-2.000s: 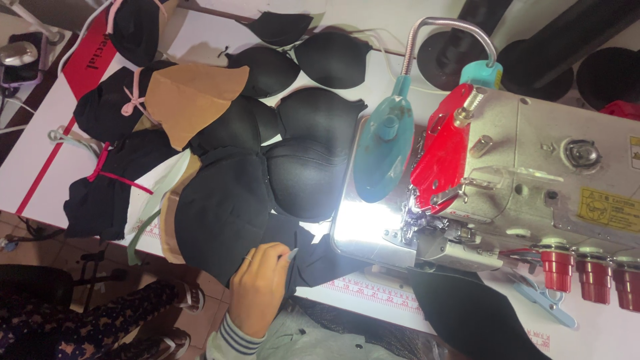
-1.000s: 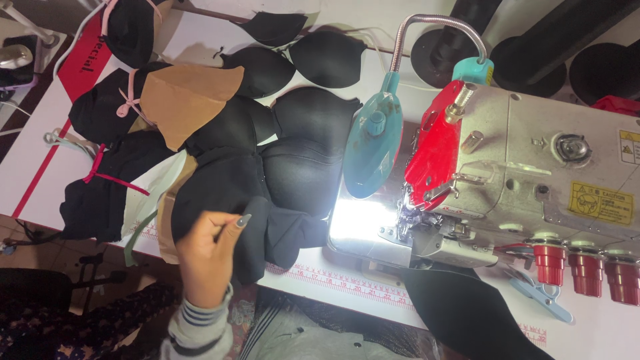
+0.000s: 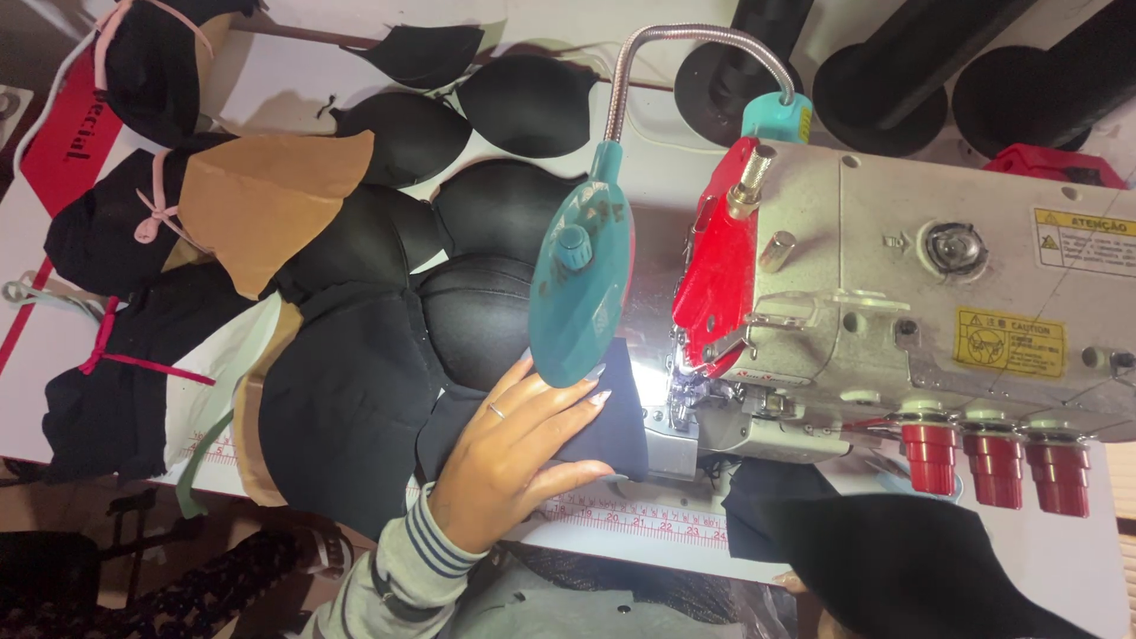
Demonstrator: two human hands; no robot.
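My left hand [image 3: 515, 444], wearing a ring, lies palm down with spread fingers on a dark fabric piece [image 3: 621, 417], whose right edge is beside the machine's lit needle area. The overlock sewing machine [image 3: 887, 266] has a red guard [image 3: 719, 275] and a teal lamp [image 3: 581, 284] over the fabric. At the lower right, fingertips of my right hand [image 3: 790, 582] show at the edge of a curved black fabric piece [image 3: 887, 550]; the piece hides the rest of that hand. Another dark piece [image 3: 772, 506] is partly under it. Black moulded bra cups [image 3: 479, 319] lie left of the lamp.
Further left are a large black panel [image 3: 346, 399], a tan piece [image 3: 271, 200] and black pieces with pink ties [image 3: 115, 342]. A printed ruler [image 3: 657, 524] runs along the table's front edge. Black cylindrical stands [image 3: 879, 89] are behind the machine; red knobs [image 3: 927, 457] jut from its front.
My left hand has moved right onto the fabric beside the machine. Fingertips of my right hand have come into view, and the curved black piece at the lower right has shifted, showing another piece beneath.
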